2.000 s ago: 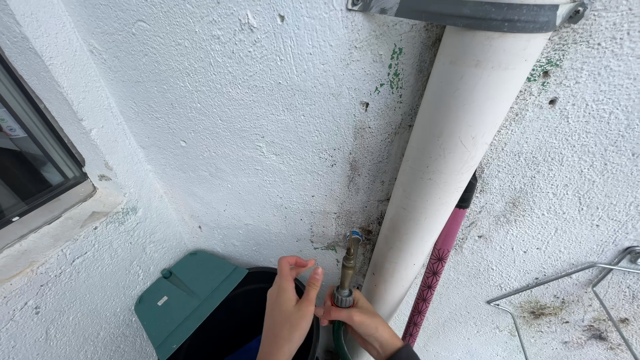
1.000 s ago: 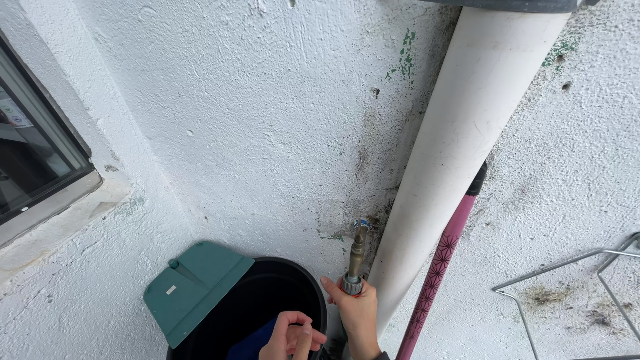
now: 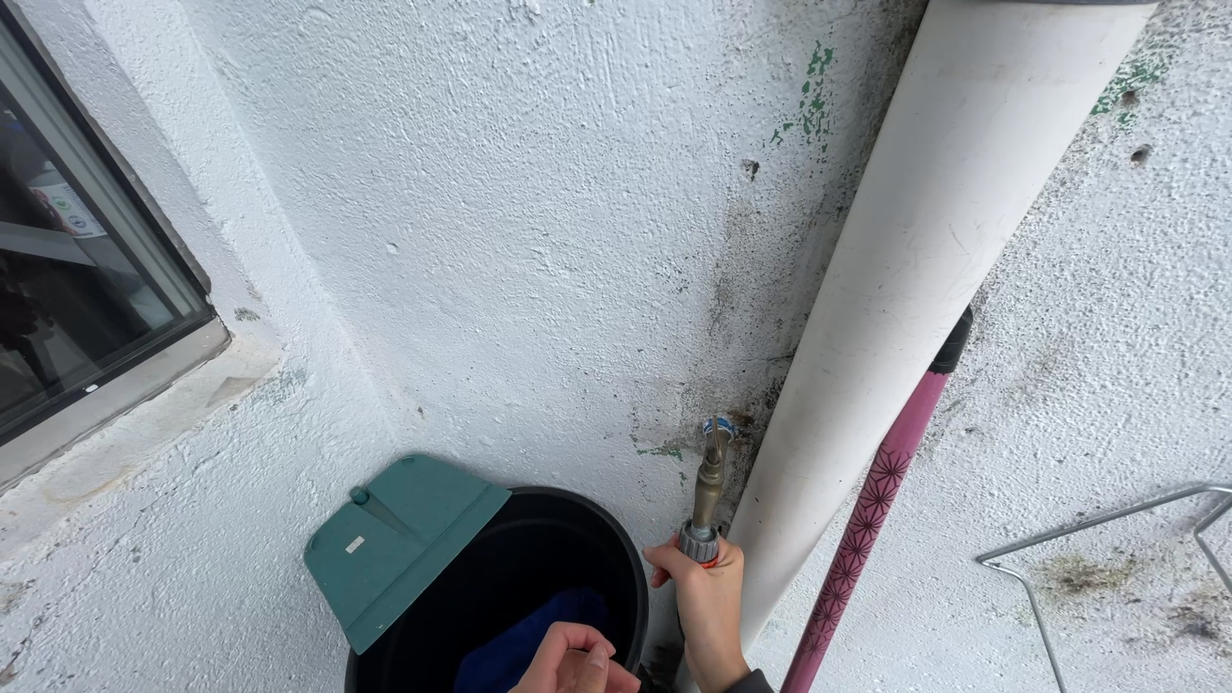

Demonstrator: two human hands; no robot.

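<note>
A metal outdoor tap (image 3: 710,476) comes out of the white wall, with a grey ribbed hose connector (image 3: 699,542) with an orange ring fitted at its lower end. My right hand (image 3: 707,597) is wrapped around the connector from below, its thumb on the left side. My left hand (image 3: 576,662) is at the bottom edge of the view, over the black bin, its fingers curled and close together; whether something small is held between them cannot be told. The hose below the connector is mostly hidden by my right hand and wrist.
A round black bin (image 3: 630,577) holding a dark blue item (image 3: 539,640) stands left of the tap, a green plastic dustpan (image 3: 404,549) on its rim. Right of the tap are a thick white pipe (image 3: 895,250), a pink patterned pole (image 3: 866,520) and a metal wire frame (image 3: 1097,525). A window (image 3: 87,250) is at left.
My left hand has moved down and away from the tap to the bin's front. My right hand has stayed at the connector, its grip shifting higher around it.
</note>
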